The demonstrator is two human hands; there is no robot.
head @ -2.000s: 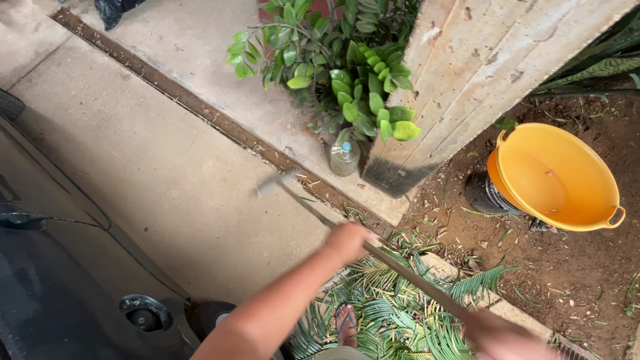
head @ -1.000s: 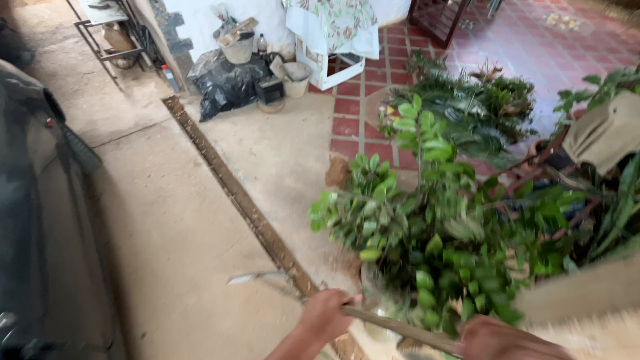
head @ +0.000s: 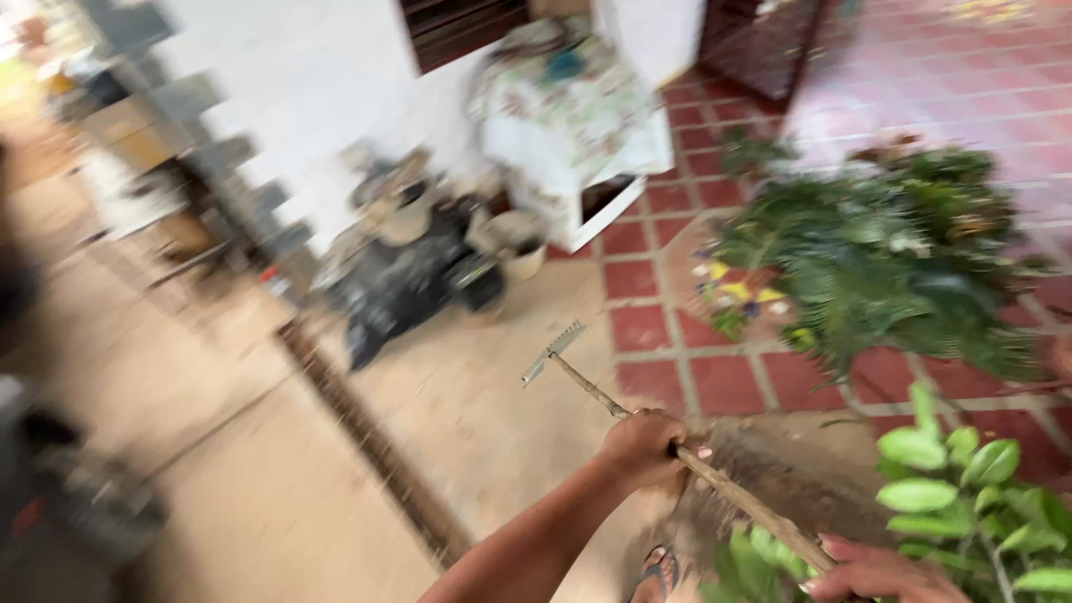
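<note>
A garden rake with a metal toothed head (head: 553, 353) and a long wooden handle (head: 754, 507) slants from the middle of the view to the lower right. My left hand (head: 645, 445) is closed around the handle a short way behind the head. Farther back, near the bottom right, my right hand (head: 879, 574) holds the same handle, its fingers partly cut off by the frame edge. The rake's head appears above the concrete floor (head: 469, 419); whether it touches the floor I cannot tell. Below my left hand, a foot in a flip-flop (head: 659, 574) shows.
A narrow drain channel (head: 368, 435) crosses the concrete at left. Black plastic bags (head: 394, 289) and buckets (head: 511, 239) stand by the wall, beside a cloth-covered white table (head: 578, 142). Cut palm fronds (head: 879, 251) lie on red tiles (head: 653, 381); a leafy plant (head: 963, 502) is at lower right.
The view has swung up and moved forward from the yellow tub and car toward the wall and tiles. The rake's head, earlier near the drain channel, is now to the right of it. Both hands keep hold.
</note>
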